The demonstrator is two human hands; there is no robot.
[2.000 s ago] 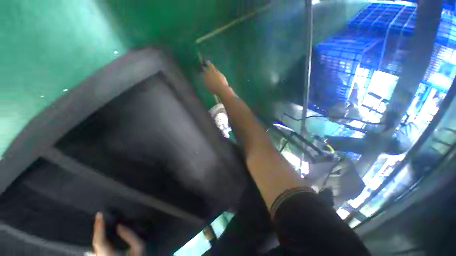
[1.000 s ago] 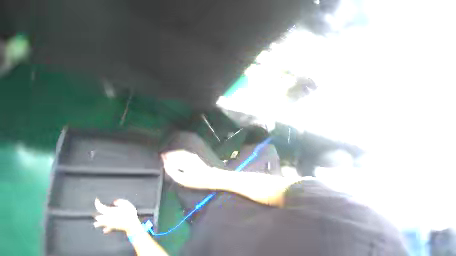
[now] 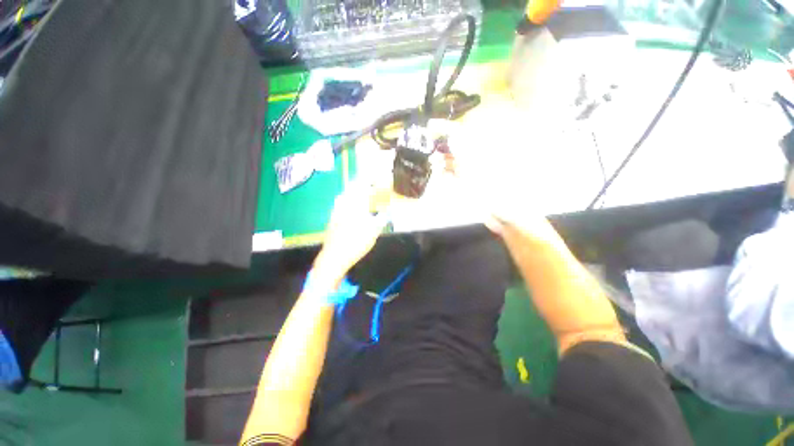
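A black corded unit [image 3: 412, 171] with pale printing lies on the bright board in front of me. Its thick black cable [image 3: 433, 78] loops up behind it. My left hand [image 3: 355, 228], with a blue wrist strap, is at the bench's front edge, just left of and below the unit; glare washes out its fingers. My right hand [image 3: 514, 228] is at the bench edge to the right, apart from the unit, its fingers mostly lost in glare. Whether either hand holds anything cannot be told.
A large black bin [image 3: 139, 131] stands at left. An open parts bag [image 3: 335, 97], thin black strips [image 3: 283, 118] and a small twisted bag [image 3: 300, 167] lie left of the cable. An orange driver tip [image 3: 540, 12] hangs above. A partitioned tray [image 3: 228, 359] is below the bench.
The view has swung from the floor and the dark bins up to the bench. Both hands have moved from beside the partitioned tray to the bench edge.
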